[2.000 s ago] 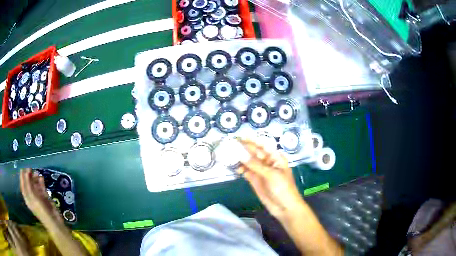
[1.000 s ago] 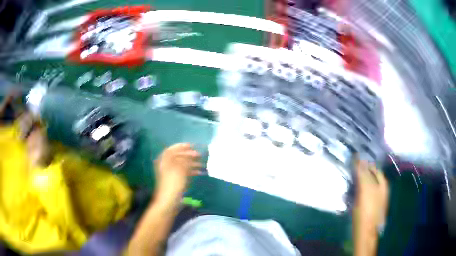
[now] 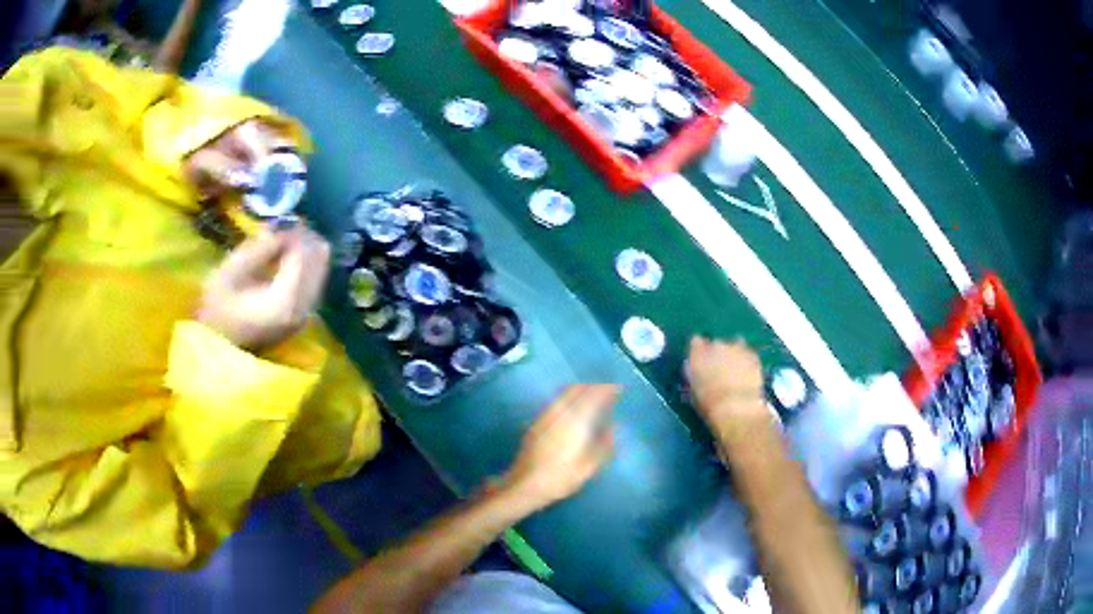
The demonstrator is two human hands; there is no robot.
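Note:
Loose pale discs lie in an uneven row on the green surface, one [image 3: 642, 338] just left of my right hand and another [image 3: 787, 386] just right of it. My right hand [image 3: 725, 374] is over the row with fingers curled down; whether it holds a disc is hidden. My left hand [image 3: 571, 441] is above the surface nearer to me, fingers together and blurred; I cannot tell if it holds anything. The clear blister tray [image 3: 839, 438] with black-rimmed discs is at lower right, partly covered by my right forearm and cut off by the picture's edge.
A tub of discs [image 3: 428, 284] stands left of my hands, beside a person in yellow [image 3: 108, 312] holding a disc [image 3: 276, 185]. Two red bins of discs [image 3: 707, 142] [image 3: 1022, 372], a white bottle [image 3: 729, 160] and a V-shaped tool [image 3: 755, 206] are farther off.
The view has swung left, so the tray now sits at lower right. My right hand has left the tray's side and is over the disc row. My left hand remains off the tray.

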